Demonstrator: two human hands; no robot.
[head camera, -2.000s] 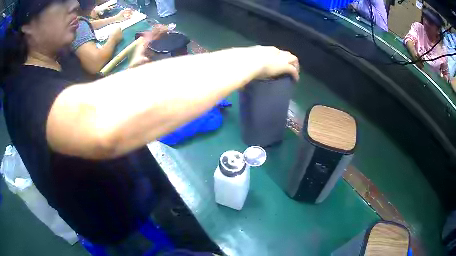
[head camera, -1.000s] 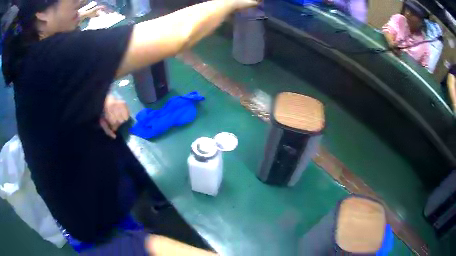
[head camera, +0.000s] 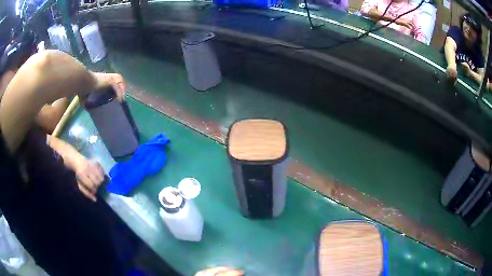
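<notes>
A speaker with a wood-grain top stands nearest me at the bottom edge, its lower part cut off. A thin blue strip, perhaps cloth, shows along its right side. Another speaker stands upright beyond it, wood-grain end up, its dark panel facing me. A white bottle with its round lid open stands to the left. My left hand is only a sliver at the bottom edge, left of the near speaker; its fingers and any grip are hidden. My right hand is not in view.
At left, a neighbouring worker's hand rests on a speaker, beside a blue cloth. A lone speaker stands on the far belt; more speakers stand at far right. Several people are beyond the barrier.
The view has swung right. The neighbour's arm has drawn back from the speaker on the belt, and a hand is now on another speaker. My left forearm has shrunk to a sliver of hand.
</notes>
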